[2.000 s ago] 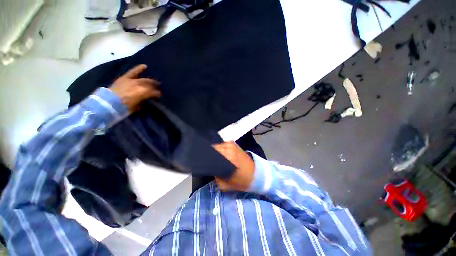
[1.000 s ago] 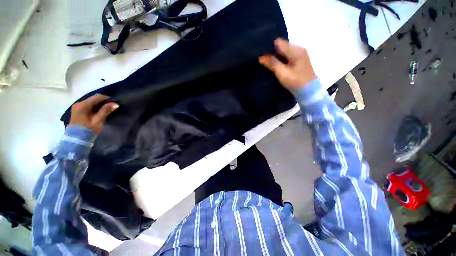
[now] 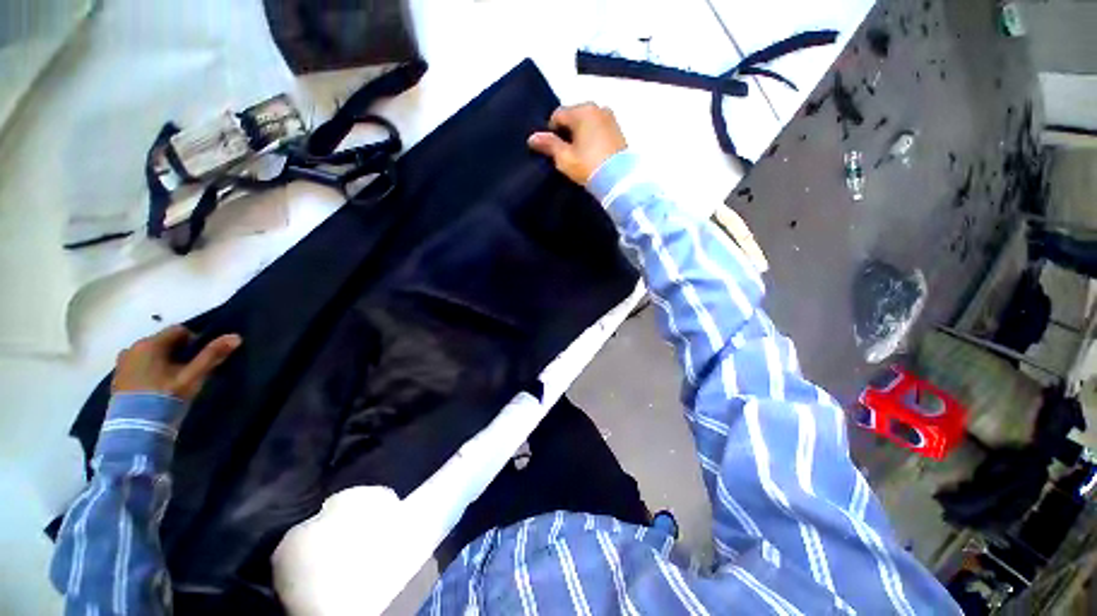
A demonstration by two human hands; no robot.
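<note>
A large black garment piece [image 3: 445,253] lies on the white table, with shinier, smoother lining-like cloth [image 3: 409,349] on its nearer part and a curved cut-out at the near edge. My left hand [image 3: 178,363] is at its far left edge, thumb and fingers pinching the cloth. My right hand [image 3: 582,140] pinches the cloth near its upper right corner. The fabric shears [image 3: 349,163] lie just beyond the garment, with black looped handles, beside a clear silvery block [image 3: 229,138] and a bent black strip.
A dark squarish block [image 3: 341,34] is at the back of the white table [image 3: 481,30]. Narrow black offcuts [image 3: 659,72] lie at the back right. The grey floor on the right holds black scraps, a crumpled clear plastic piece [image 3: 890,311] and a red stool-like object [image 3: 914,413].
The garment was folded over and now lies with its shiny side partly up. Both hands moved to its far edge, spread apart. The view has shifted, showing more of the table's back.
</note>
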